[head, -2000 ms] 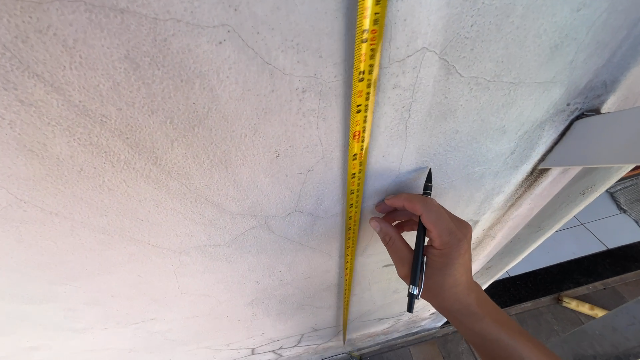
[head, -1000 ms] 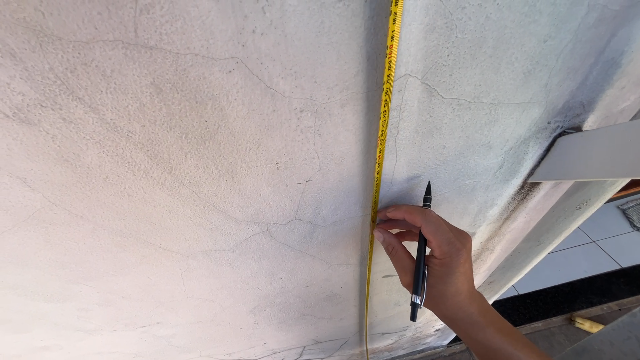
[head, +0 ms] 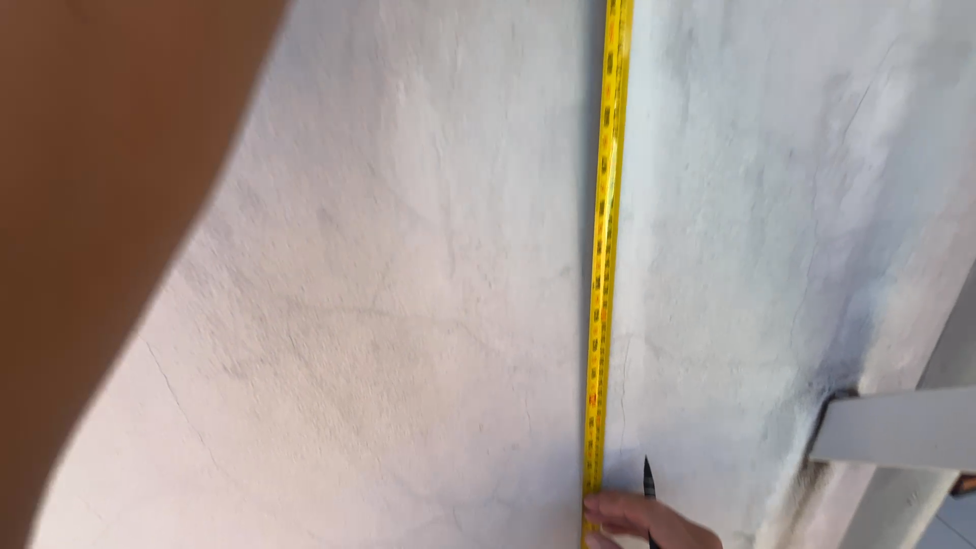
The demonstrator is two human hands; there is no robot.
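A yellow tape measure blade (head: 602, 252) runs nearly upright along the plastered wall, from the top edge of the view to the bottom. Low in the view, my right hand (head: 648, 522) has its fingertips on the tape blade and also holds a black pen (head: 649, 480), its tip pointing up. The lower part of this hand is cut off by the frame. A blurred bare forearm, mine on the left, fills the left side; its hand is out of view, so what it holds cannot be told.
Fine cracks and dark stains mark the pale wall (head: 396, 343). At the right, a light grey flat bar (head: 900, 427) meets the wall at a dark, worn gap. Part of a tiled floor (head: 953, 518) shows at the lower right corner.
My left forearm has come into view at the left. The view has shifted up the wall, so my right hand sits lower in it. Between the two earlier frames, my right fingers reached the tape.
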